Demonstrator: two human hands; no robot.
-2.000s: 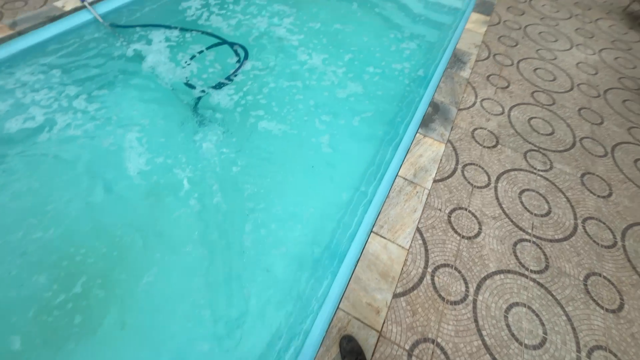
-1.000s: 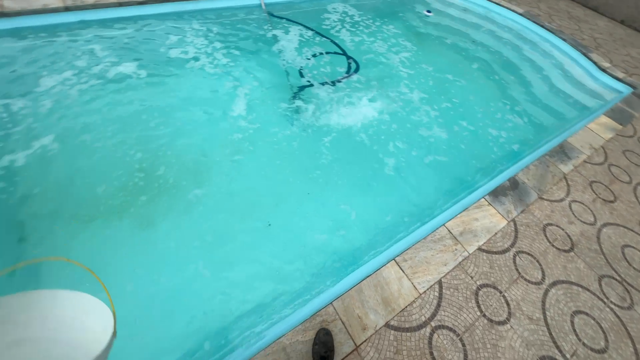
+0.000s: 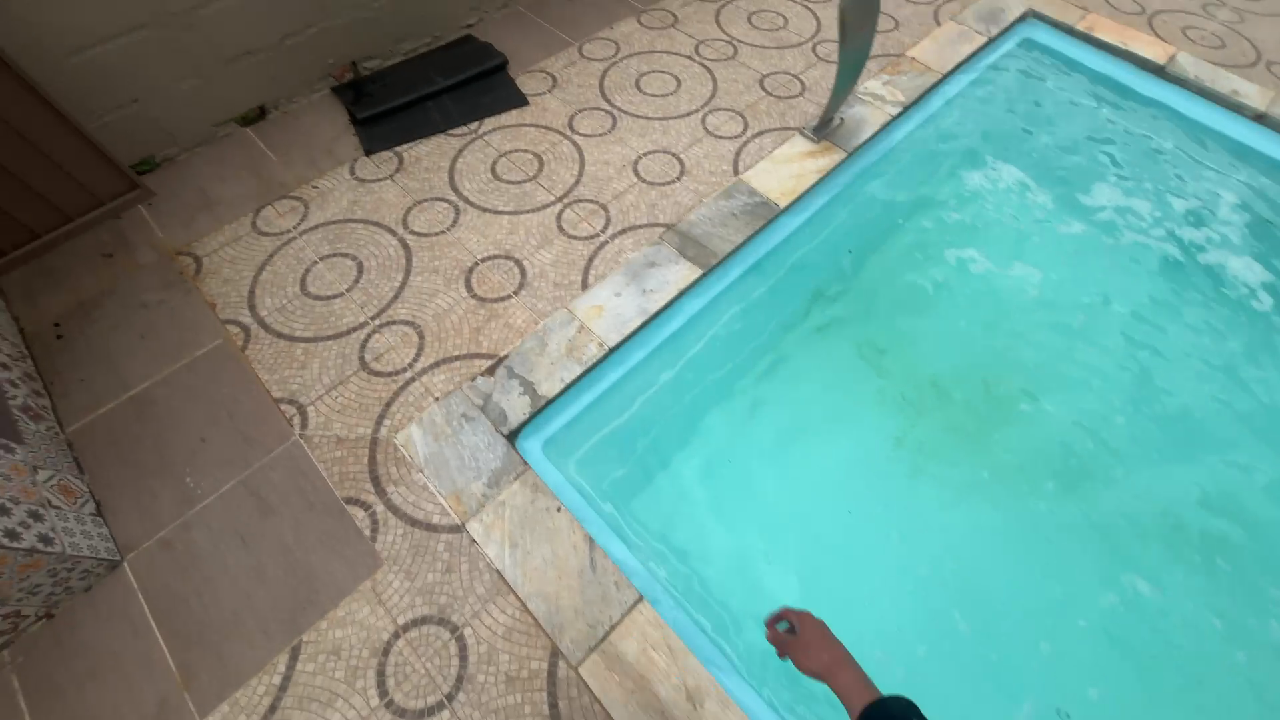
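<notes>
One of my hands shows, blurred, low in the head view just right of centre; by its forearm, rising from the lower right, I take it for my right hand (image 3: 800,640). The fingers curl toward the thumb around a small gap, and nothing is seen in them. A dark sleeve (image 3: 893,709) covers the arm at the bottom edge. My hand appears over the turquoise water of the swimming pool (image 3: 800,480), beside its light blue rim (image 3: 640,572). Bubbles or foam patches (image 3: 1130,215) lie on the water at the upper right. My left hand is out of view.
Stone coping slabs (image 3: 560,560) border the pool and meet at its corner. Beyond lies paving with ring patterns (image 3: 515,165). A metal post (image 3: 852,65) rises near the far coping. A black sheet-like object (image 3: 435,95) lies by the wall (image 3: 240,60); patterned tiles (image 3: 60,530) edge the left.
The view has swung far to the left, to the pool's corner. A hand has come into view. The white bucket-like object, the hose and the dark shoe from one second ago are out of view.
</notes>
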